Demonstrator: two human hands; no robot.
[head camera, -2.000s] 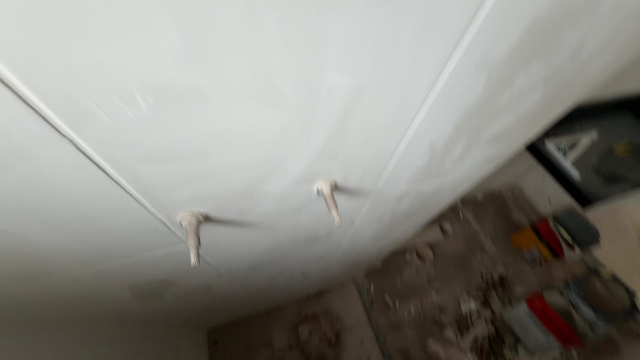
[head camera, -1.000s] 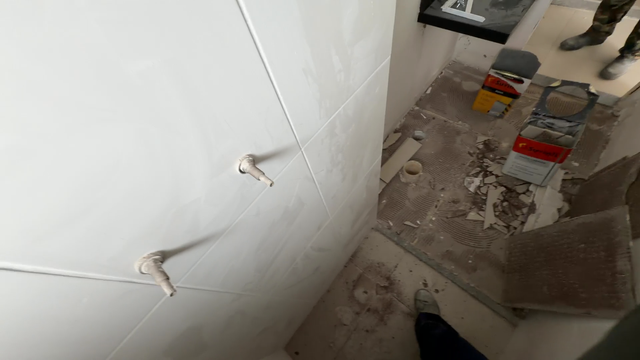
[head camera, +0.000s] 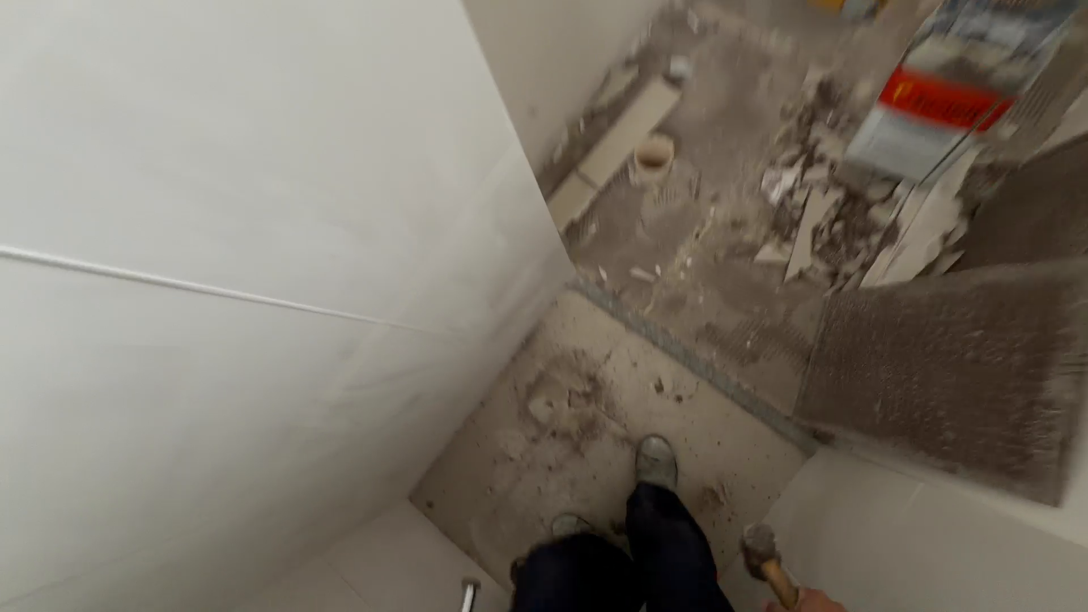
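At the bottom edge, right of my legs, my right hand (head camera: 807, 600) is closed on the wooden handle of a hammer (head camera: 762, 544); the head of the tool points up and away from me, and only part of the hand shows. My left hand is not in view. A metal rod-like thing (head camera: 470, 593) with a flat round end shows at the bottom edge, left of my legs; I cannot tell what it belongs to. The white tiled wall (head camera: 255, 170) fills the left side, with a pale joint line across it.
My shoes (head camera: 656, 459) stand on a dusty tiled floor (head camera: 544, 476) bordered by a grey strip (head camera: 697, 361). Beyond lie broken tile pieces (head camera: 812, 229), a cardboard box (head camera: 935, 102), a round pipe opening (head camera: 654, 155) and tile strips (head camera: 629, 132). A mortar-coated panel (head camera: 943, 365) leans at the right.
The view has swung down and right, so the two wall pipe fittings seen earlier are out of frame. My right hand with the hammer has come into view at the bottom.
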